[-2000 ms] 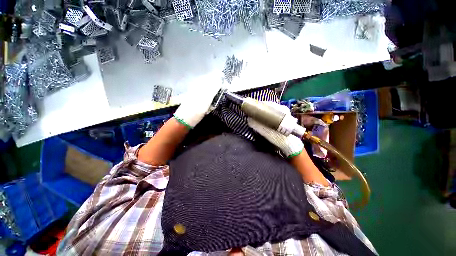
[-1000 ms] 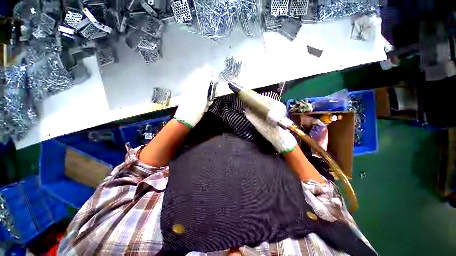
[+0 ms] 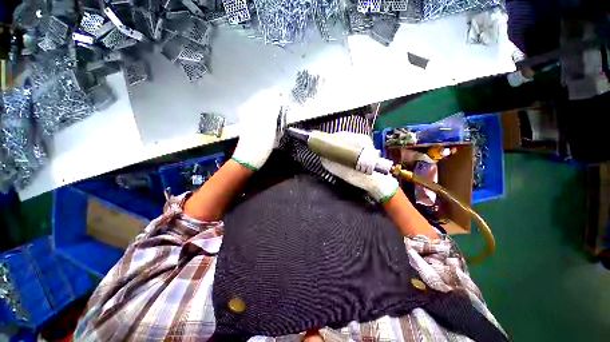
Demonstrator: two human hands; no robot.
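Observation:
My left hand (image 3: 259, 133), in a white glove with a green cuff edge, holds a small dark metal part (image 3: 281, 120) near the table's front edge. My right hand (image 3: 358, 175), gloved the same, is closed round the grey-beige air driver (image 3: 336, 149). The driver lies nearly level, its dark tip pointing left and close to the dark part; whether they touch is unclear. A striped cloth (image 3: 348, 125) shows under and behind the driver. A small cluster of thin silver screws or pins (image 3: 306, 87) lies on the table just beyond my hands.
The table (image 3: 200, 103) bears a perforated block (image 3: 211, 124), a flat dark plate (image 3: 418, 60), heaps of dark parts (image 3: 137, 70) and silver pieces (image 3: 284, 23). The driver's hose (image 3: 461, 206) curves right. Blue bins (image 3: 495, 160) and a cardboard box (image 3: 460, 184) stand below the table.
Two seconds ago the driver tip was at my left hand. One second ago it was away, beside the silver cluster. Now it is back near the dark part and the driver lies more level.

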